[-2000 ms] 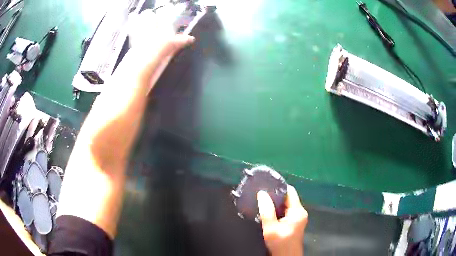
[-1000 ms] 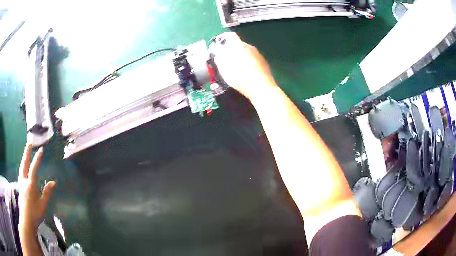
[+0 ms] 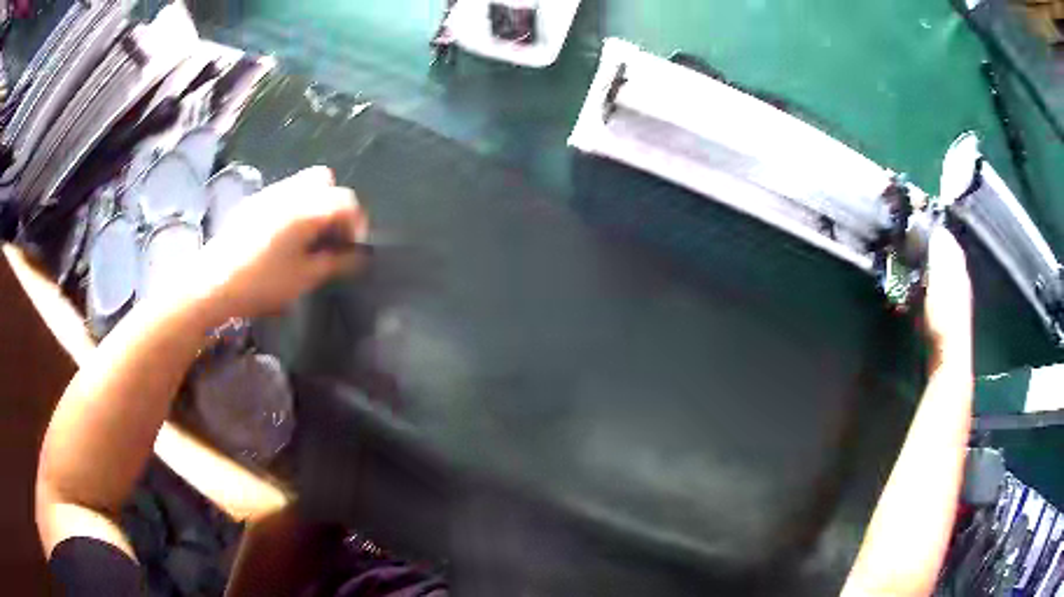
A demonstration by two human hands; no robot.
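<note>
A long silver-white appliance body lies slantwise on the green surface at upper right, open side towards me. Its right end has dark parts and a small green circuit board. My right hand is at that end, its fingers around the edge, partly hidden. My left hand is curled at the left, above or beside a pile of grey oval end caps. A dark patch shows at its fingertips, but blur hides whether it holds anything.
Stacked silver strips stand at upper left. Another body is cut off at the top, and one lies at the right. A black mat covers the bench before me. More caps are at lower right. A pale edge runs at lower left.
The view has swung left, bringing the left cap pile into full view. My left hand, spread near another body before, is now curled by the caps. My right hand remains at the body's board end.
</note>
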